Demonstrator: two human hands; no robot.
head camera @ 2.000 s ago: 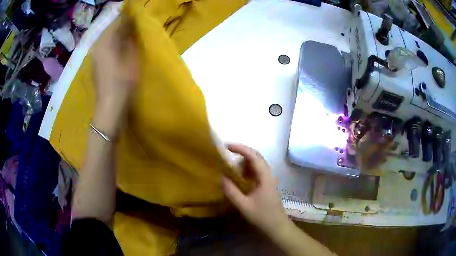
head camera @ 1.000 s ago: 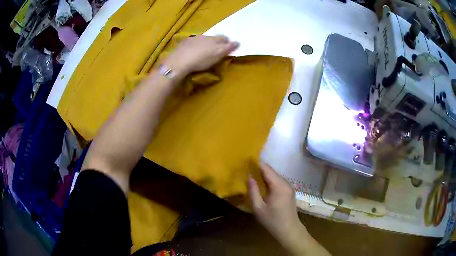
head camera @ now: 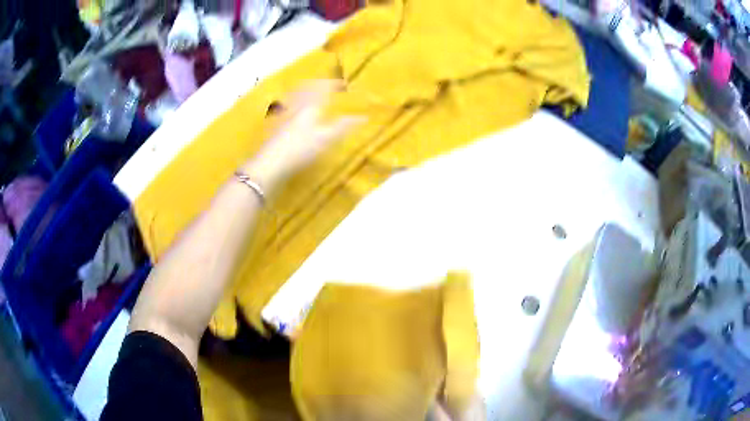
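Observation:
Several mustard-yellow fabric pieces point(head camera: 460, 90) lie stacked and creased on the white table, left of the machine. My left hand point(head camera: 308, 131) is over this stack, blurred, with its fingers apart and nothing visibly gripped. A separate yellow piece point(head camera: 370, 349) hangs over the table's front edge, with a folded strip along its right side. My right hand point(head camera: 460, 409) is at the bottom edge of the picture, mostly cut off, and holds this piece low at its right side. The shiny cloth plate point(head camera: 613, 284) of the machine is at the right.
The blurred machine head point(head camera: 699, 279) is at the far right, with a pink-white glare beside it. Blue crates point(head camera: 66, 230) stand at the left. Mixed fabric heaps point(head camera: 181, 49) lie behind them. Yellow fabric point(head camera: 238, 390) hangs below the front edge.
The view has turned left and shows more of the stack. My left hand has let go of the separate piece and moved over the stack. My right hand has moved to the bottom edge with the piece.

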